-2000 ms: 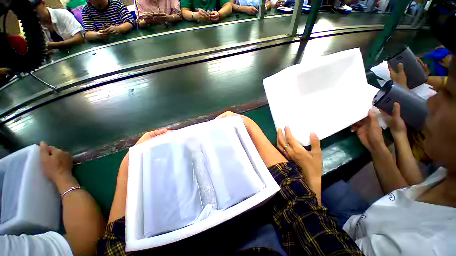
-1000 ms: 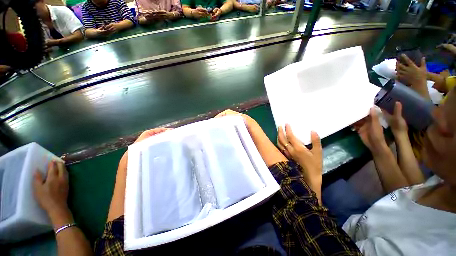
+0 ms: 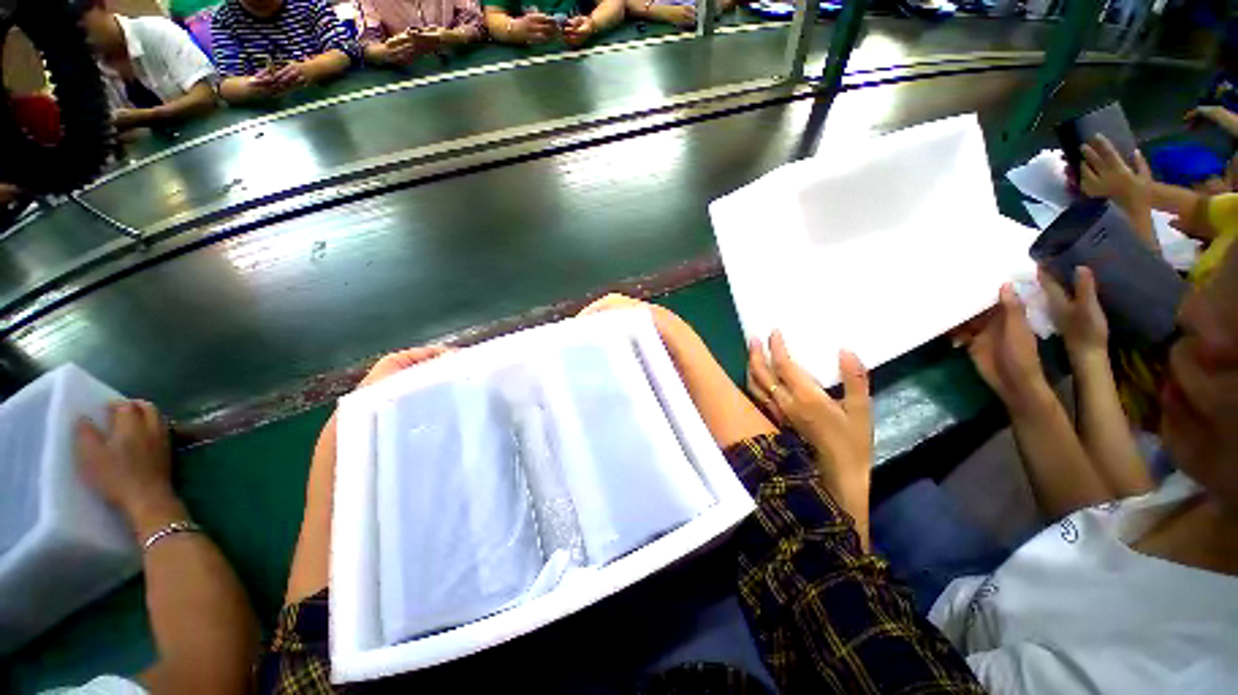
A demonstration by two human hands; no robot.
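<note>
A white foam tray (image 3: pixel 356 543) lies tilted in front of me, open side up. Two flat grey-blue wrapped products (image 3: pixel 455 502) lie side by side in it under cloudy film. A wrinkled bag end shows between them near the lower edge. My left hand (image 3: pixel 407 361) holds the tray's far left side, and my right hand (image 3: pixel 615 304) holds its far edge at the right. Both hands are mostly hidden behind the tray, with only small parts showing above its rim.
Another person's hand (image 3: pixel 815 414) holds a white foam piece (image 3: pixel 869 258) at right. Further right, hands hold dark grey units (image 3: pixel 1113 265). At left, a neighbour's hand rests on another foam tray (image 3: pixel 68 543). The dark green conveyor (image 3: pixel 502 224) runs beyond; people sit across it.
My hands and tray stay nearly still, with a slight shift in view. The neighbour's hand and tray at left have shifted. At far right, hands and a dark unit have moved.
</note>
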